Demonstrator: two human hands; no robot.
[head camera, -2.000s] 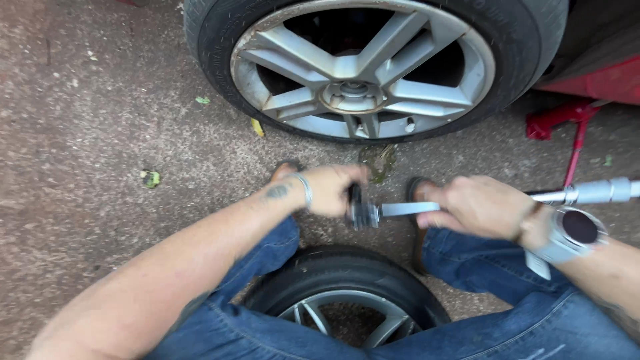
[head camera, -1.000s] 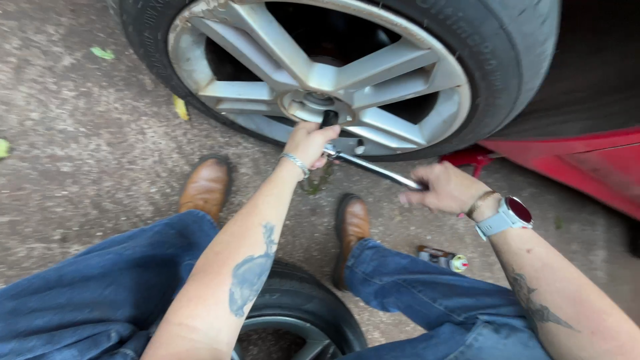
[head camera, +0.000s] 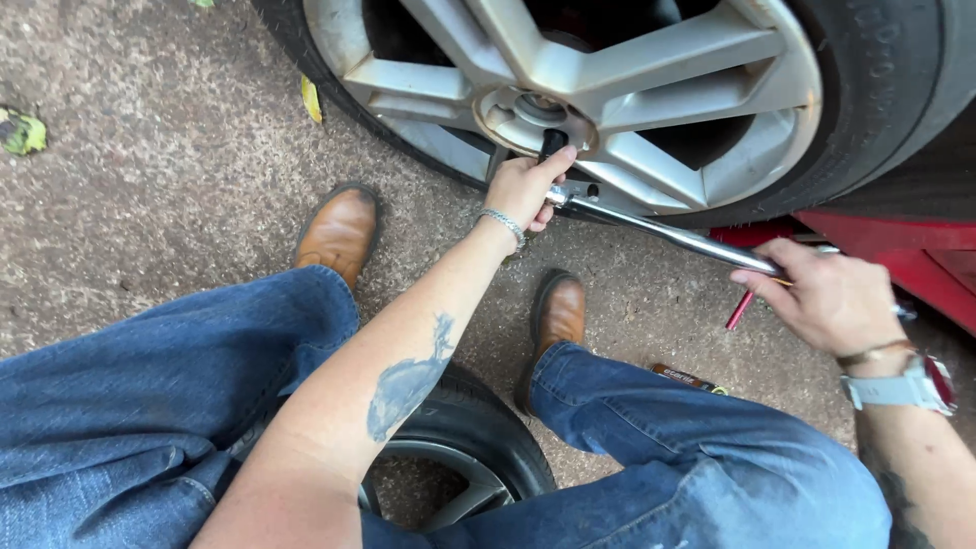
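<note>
A long chrome torque or ratchet wrench (head camera: 679, 235) runs from the hub area of a silver alloy wheel (head camera: 595, 69) out to the right. My left hand (head camera: 528, 189) is closed around its head and the black socket (head camera: 553, 142), which points into the recess around the wheel's centre. Its thumb lies on the socket. Whether the socket sits on a lug bolt cannot be seen. My right hand (head camera: 823, 293) grips the far end of the handle, its palm hiding that end.
A second wheel with a tire (head camera: 476, 427) lies on the ground between my legs. A small can-like container (head camera: 686, 377) is beside my right leg. A red rod (head camera: 740, 310) shows under the right hand. Red bodywork (head camera: 900, 252) is at the right. Both boots stand near the mounted tire.
Two seconds ago the wrench was held away from the wheel; its head is now at the hub area. Since one second ago both hands have kept their hold. The view has moved closer.
</note>
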